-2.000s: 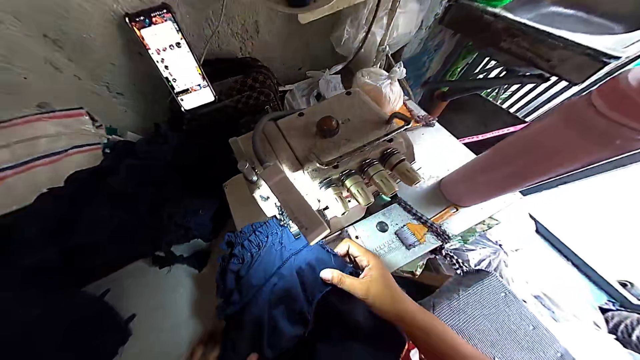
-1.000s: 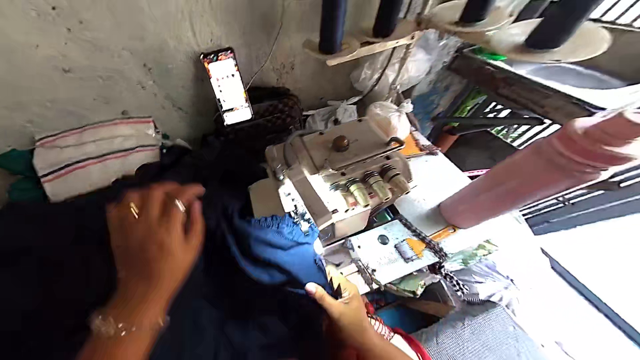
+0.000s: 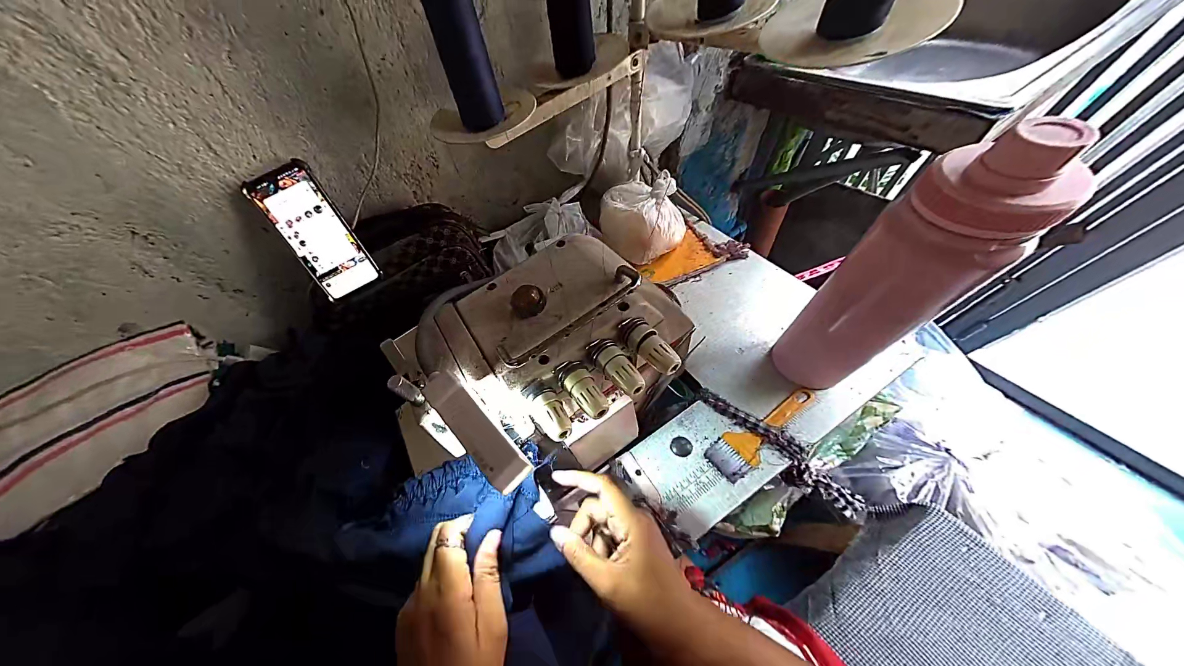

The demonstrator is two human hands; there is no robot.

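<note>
An overlock sewing machine (image 3: 564,324) with several tension dials stands in the middle, its lamp lit near the needle area. Dark blue fabric (image 3: 444,509) with a gathered edge lies at the presser foot, which the machine's front arm partly hides. Just below that arm, my left hand (image 3: 455,587) pinches a fold of the fabric between thumb and fingers; a ring is on one finger. My right hand (image 3: 615,541) is at the fabric's right edge, close to the foot, with thumb and index finger apart; whether its curled fingers hold cloth cannot be told.
A pink bottle (image 3: 911,268) and an orange-handled brush (image 3: 740,449) are on the white table (image 3: 740,314). Thread cones (image 3: 476,74) stand on holders above. A lit phone (image 3: 313,231) leans at the wall. Dark cloth (image 3: 231,518) is piled left; checked fabric (image 3: 980,583) lies lower right.
My left hand has come from the dark cloth at the left to the blue fabric below the machine. My right hand has moved up beside the presser foot area.
</note>
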